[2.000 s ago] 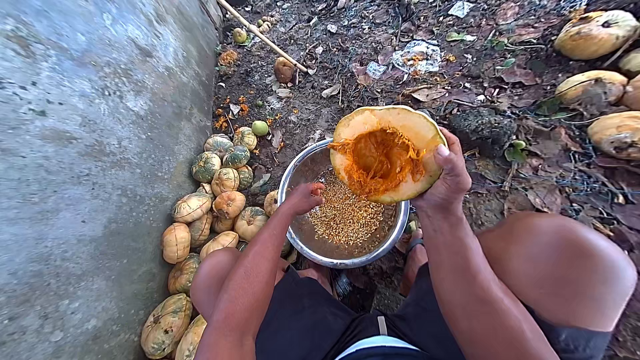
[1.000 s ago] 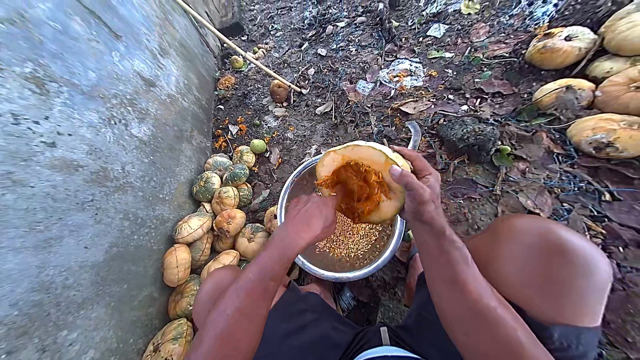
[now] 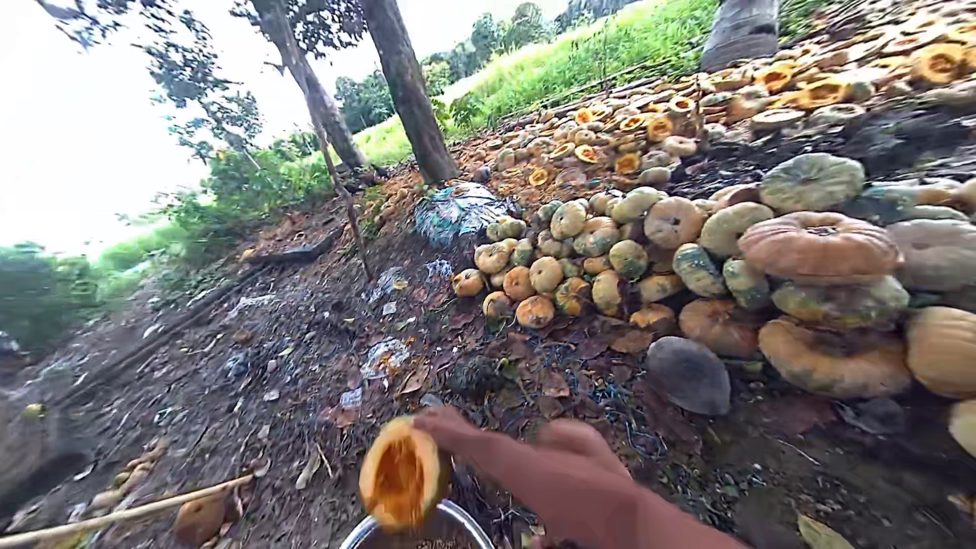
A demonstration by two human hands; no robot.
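My right hand (image 3: 450,433) holds a halved pumpkin (image 3: 404,473) by its rim, with the orange hollow facing me. The hollow looks scooped out, though motion blurs it. Just below the half, at the bottom edge, shows the rim of a metal bowl (image 3: 467,521); little of its contents can be seen. My left hand is out of view.
Whole pumpkins (image 3: 820,248) lie heaped at the right, beside a dark round stone (image 3: 688,375). Behind them spread many cut pumpkin halves (image 3: 629,162). Trees (image 3: 408,88) stand farther back. A long stick (image 3: 130,518) lies at lower left.
The view has swung up and to the right. My left hand, earlier at the pumpkin's hollow over the bowl, has left the view. The hollow shows less loose orange pulp.
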